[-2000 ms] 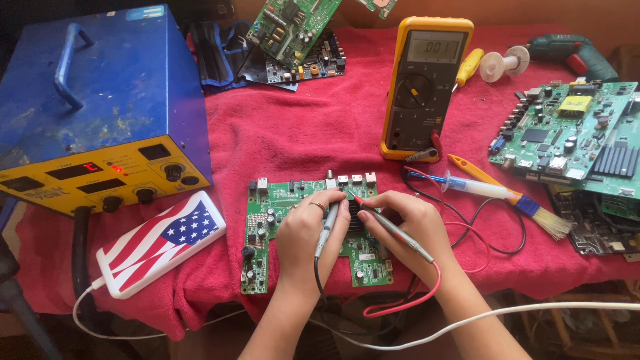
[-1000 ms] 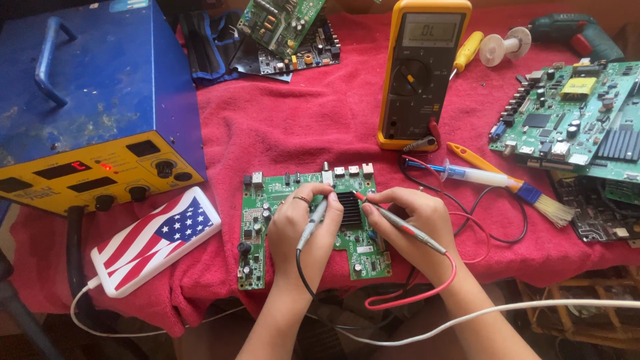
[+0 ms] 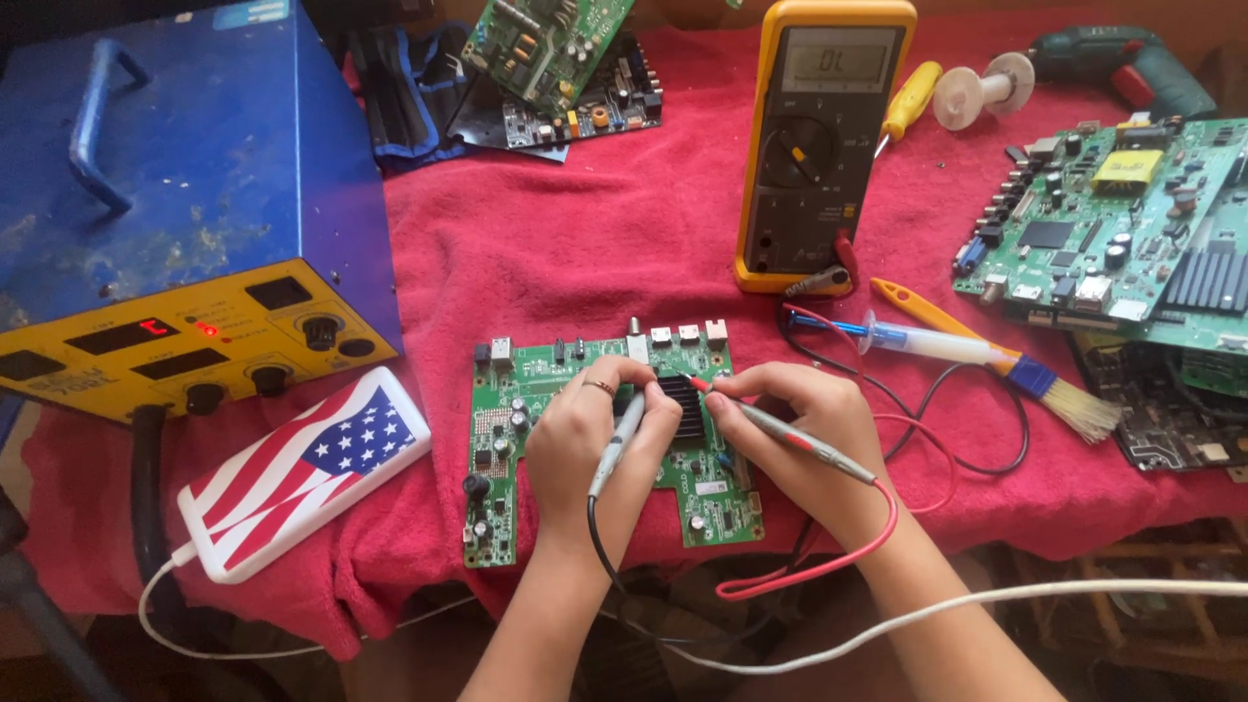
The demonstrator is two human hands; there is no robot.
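My left hand point(image 3: 590, 453) grips a grey test probe point(image 3: 617, 447) with a black lead; its tip is hidden by my fingers. In my right hand point(image 3: 804, 439) is a second grey probe point(image 3: 801, 444) with a red collar and red lead, its tip near the upper edge of a black finned heatsink point(image 3: 688, 414). Both hands are over a green circuit board point(image 3: 495, 468), whose middle they partly cover. Behind the board a yellow-cased digital multimeter point(image 3: 819, 146) stands tilted up, its screen reading OL.
Left are a blue-and-yellow soldering station point(image 3: 195, 195) and a flag-patterned power bank point(image 3: 304, 476). Right lie a syringe point(image 3: 921, 341), a brush point(image 3: 1048, 385) and stacked circuit boards point(image 3: 1102, 234). Behind are a screwdriver point(image 3: 912, 100), a spool point(image 3: 983, 91) and a power drill point(image 3: 1121, 68). A white cable point(image 3: 936, 612) crosses in front.
The multimeter's screen showed a number two seconds ago and reads OL from one second ago on. My hands still hold both probes over the board.
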